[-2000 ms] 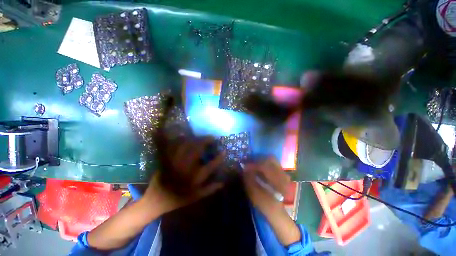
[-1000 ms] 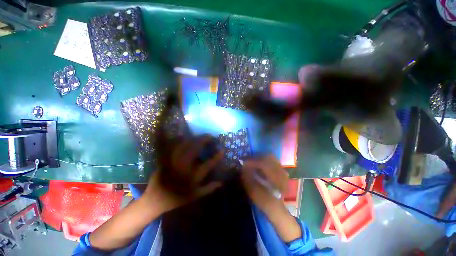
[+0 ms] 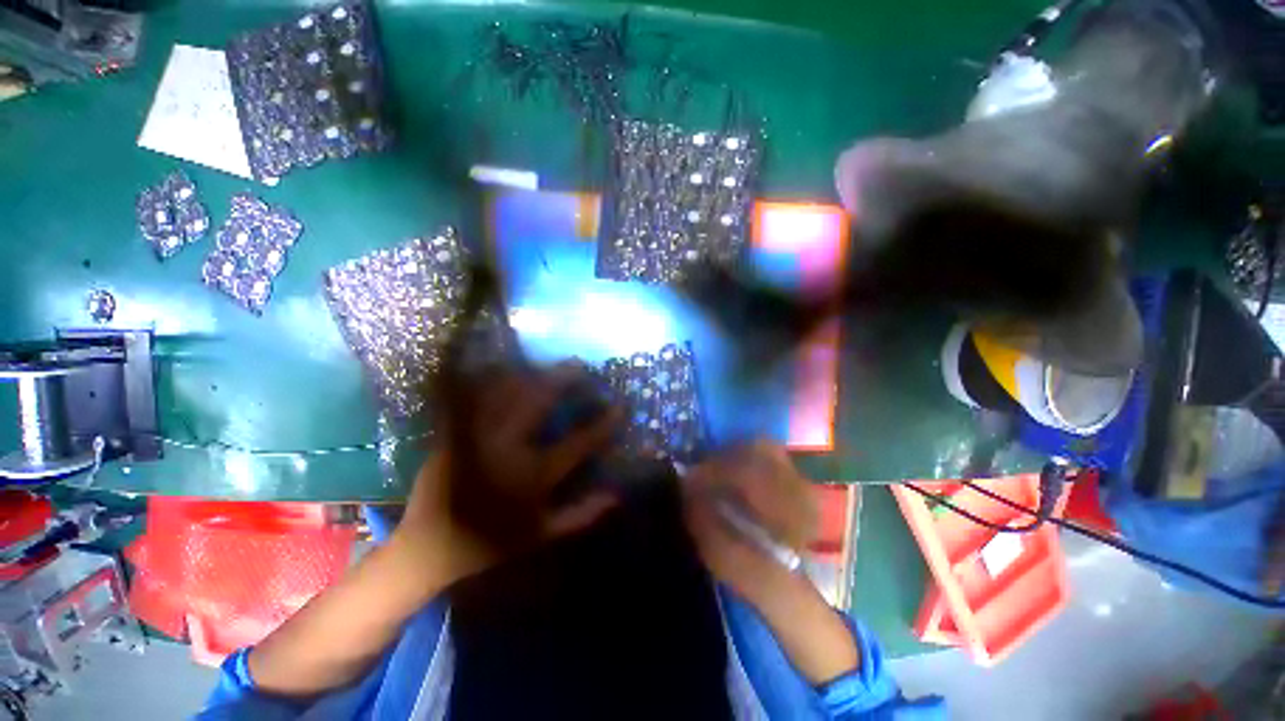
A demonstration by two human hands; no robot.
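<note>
A dark circuit board panel with round silver spots [image 3: 657, 402] lies low between my hands, over the bright blue-white sheet [image 3: 599, 317]. My left hand [image 3: 543, 451] is at the panel's left edge, partly hidden by dark blurs; its fingers seem to hold that edge. My right hand [image 3: 747, 507] is at the panel's lower right and holds a thin white pen-like tool [image 3: 758, 533]. The tool's tip is too blurred to tell. A second panel [image 3: 681, 202] lies above on the sheet, and a glittery panel [image 3: 399, 317] lies to the left.
A large panel [image 3: 310, 92] overlaps white paper [image 3: 195, 113] upper left, near small board pieces [image 3: 254, 251]. A wire spool [image 3: 40, 423] stands far left. Thin dark wires [image 3: 564, 68] lie top centre. A grey funnel [image 3: 1057, 134] and blue unit [image 3: 1127, 423] are right. Red bins [image 3: 240, 571] sit below.
The bench items have shifted slightly upward in view as the camera moved. Both hands keep nearly the same places at the panel, and the right still holds the white tool.
</note>
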